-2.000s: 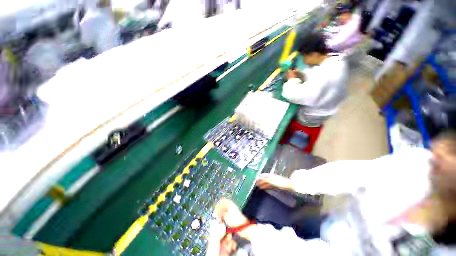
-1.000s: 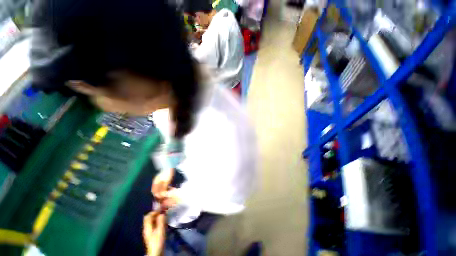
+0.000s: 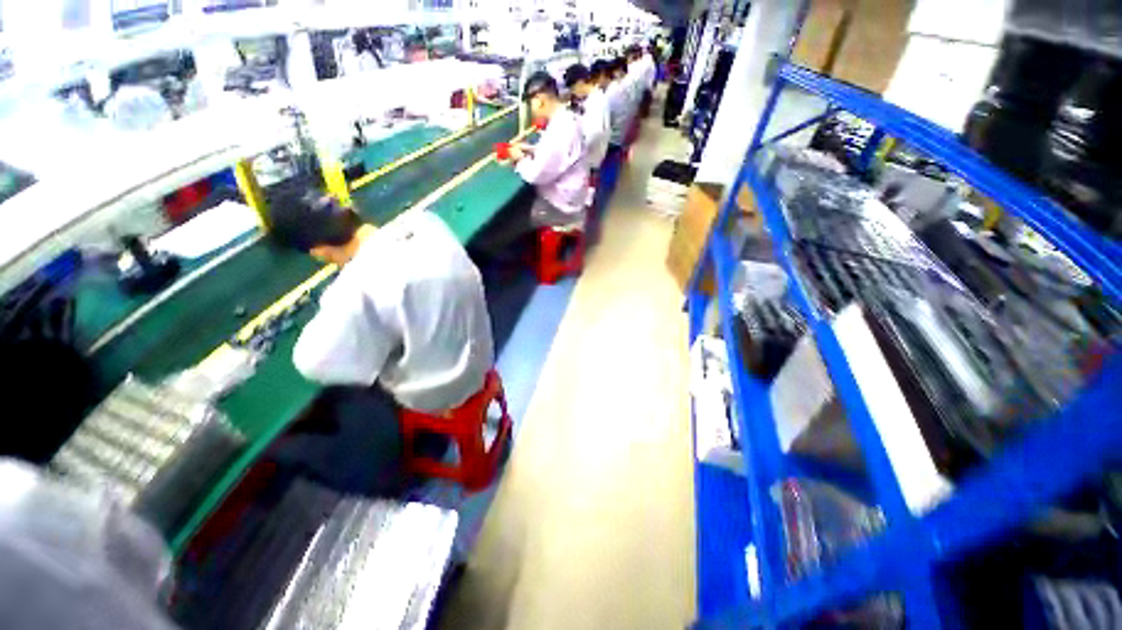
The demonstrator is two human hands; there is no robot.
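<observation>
Neither of my hands is in the picture. Nearest in front at the lower left, a ribbed whitish stack of trays (image 3: 142, 431) stands on the green line surface (image 3: 265, 406). A silvery-white ribbed stack (image 3: 369, 554) lies lower down beside the line, near a red stool. A blurred person in white (image 3: 62, 554) fills the lower left corner and hides part of the line. Small pieces in front of the seated worker are too small to tell.
A seated worker in white (image 3: 406, 308) is on a red stool (image 3: 468, 431). More workers sit along the line. A pale aisle (image 3: 591, 431) runs beside them. Blue shelving (image 3: 849, 406) with trays stands on the right, with a cardboard box (image 3: 696, 234) beside it.
The view has swung right and up, to the aisle and shelving. The nearby person has shifted to the lower left edge. The central trays and the hands seen earlier are out of the picture.
</observation>
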